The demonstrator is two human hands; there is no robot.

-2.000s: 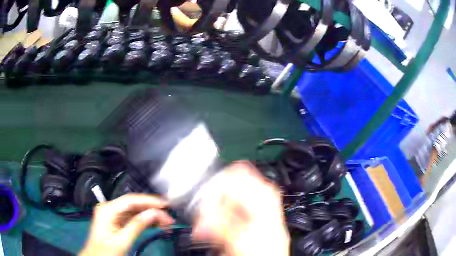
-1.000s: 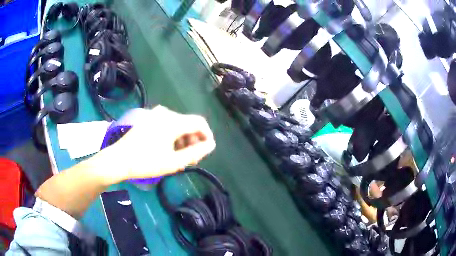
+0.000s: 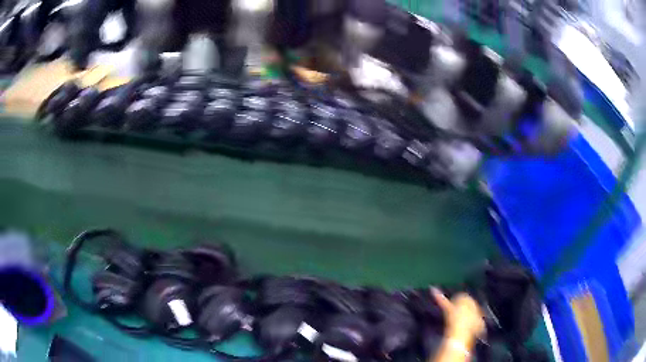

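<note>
Black over-ear headphones (image 3: 173,300) lie in a long, overlapping row along the near side of the green bench (image 3: 283,205). Small white labels show on some cups. My right hand (image 3: 462,325) is small and blurred at the right end of this row, over or touching the headphones. One finger points up and left. Whether it grips a headphone cannot be told. My left hand is not in view.
A second row of dark, shiny headphones (image 3: 251,113) runs along the bench's far side. More headphones hang blurred above. A blue bin (image 3: 559,205) stands at the right, with brown material in a lower blue part. A purple-rimmed round item (image 3: 48,300) is at lower left.
The view has swung back along the bench, and my left hand has left the picture. My right hand is back in view, farther right than two seconds ago. The blurred grey-and-white item is gone from view.
</note>
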